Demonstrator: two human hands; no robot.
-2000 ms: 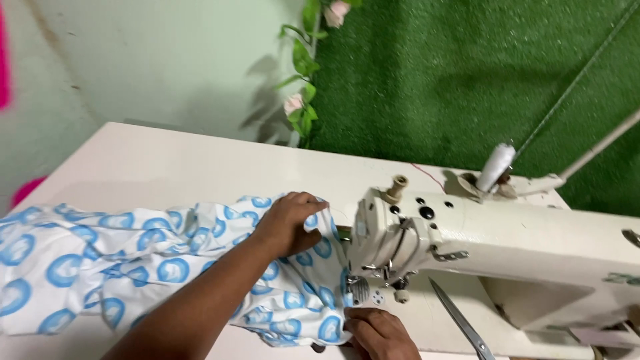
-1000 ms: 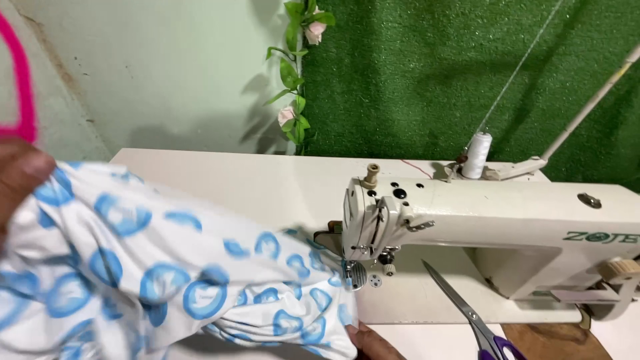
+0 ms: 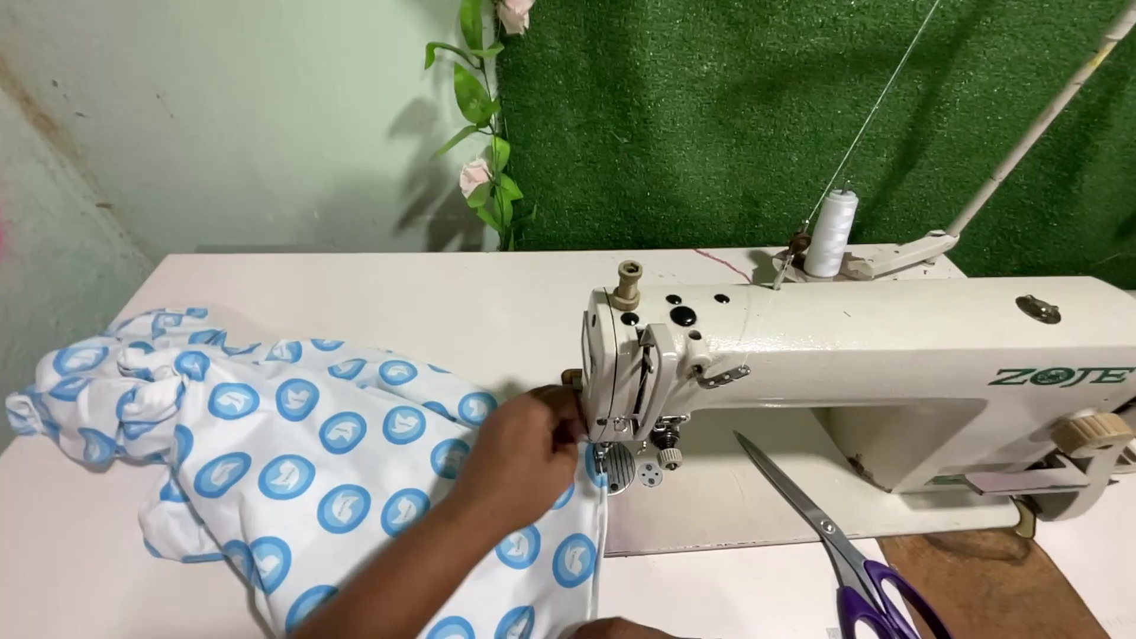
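White fabric with blue round prints [image 3: 342,506] lies over the left of the table, its straight right edge running under the needle area of a white Zoje sewing machine [image 3: 843,346]. My left hand [image 3: 524,453] is at the fabric's edge beside the machine head, fingers bent and partly hidden behind the presser foot area. Only the top of my right hand [image 3: 621,628] shows at the bottom edge of the view, by the fabric's near right corner; its fingers are mostly cut off. The presser foot [image 3: 601,457] stands over the fabric edge.
Scissors with purple handles [image 3: 830,528] lie open on the machine bed and table, right of the fabric. A white thread spool [image 3: 832,233] stands behind the machine. Green turf-like backing [image 3: 710,115] and an artificial flower vine [image 3: 484,98] hang behind the table.
My left hand has moved from the far left to the machine head. The fabric, lifted and blurred one second ago, now lies spread on the table.
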